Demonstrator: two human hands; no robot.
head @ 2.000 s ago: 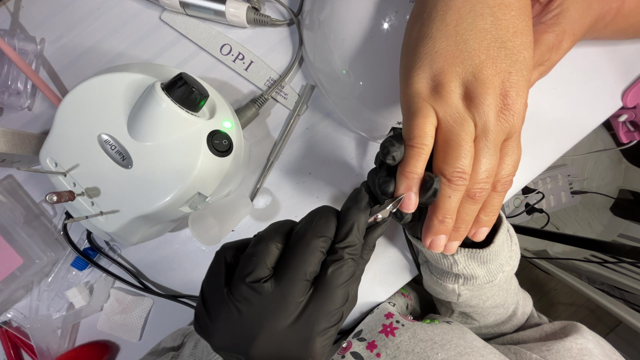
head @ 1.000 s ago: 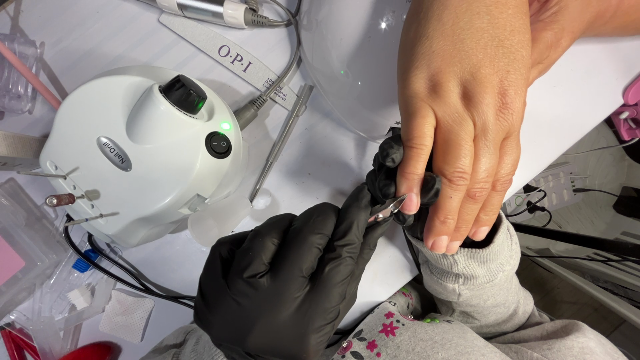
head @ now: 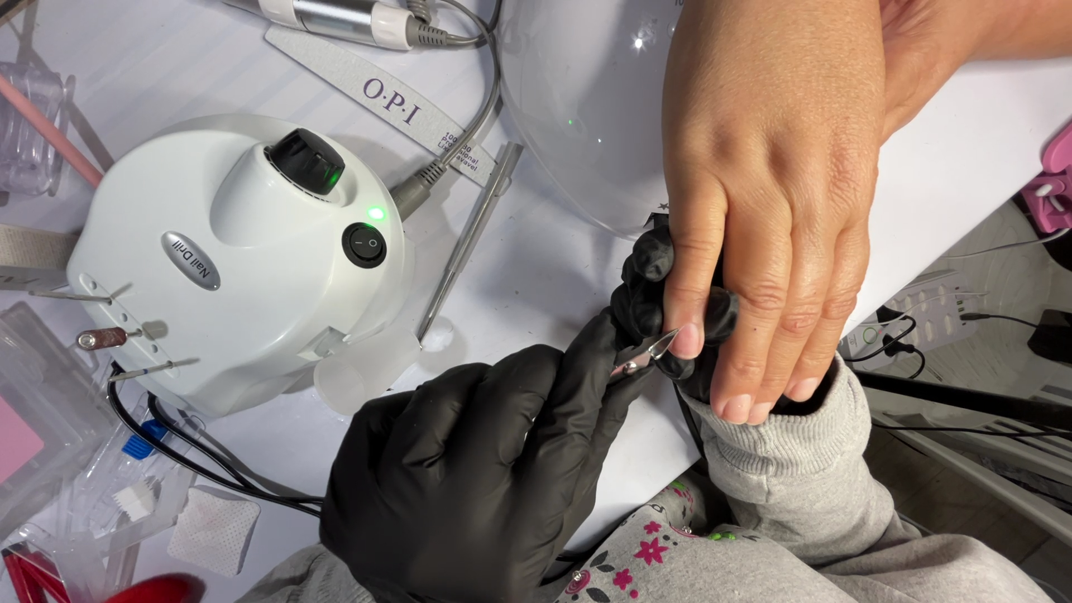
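Observation:
My left hand (head: pixel 469 477), in a black glove, comes from the lower left and holds small metal nippers (head: pixel 641 360). Their pointed jaws are at the nail edge of another person's outstretched finger (head: pixel 691 276). The nippers' handles are mostly hidden in my glove. My right hand (head: pixel 649 293), also black-gloved, is partly hidden beneath the other person's bare hand (head: pixel 779 159), its fingertips gripping that same finger from both sides. The person's other fingers point down over my right hand and grey cuff.
A white nail drill unit (head: pixel 251 251) with a green light stands left, its handpiece (head: pixel 343 18) above. A nail file (head: pixel 381 100), metal tool (head: pixel 469 243), clear containers (head: pixel 50 402) and white pad (head: pixel 213 529) lie around it. A power strip (head: pixel 913 318) is beyond the table edge.

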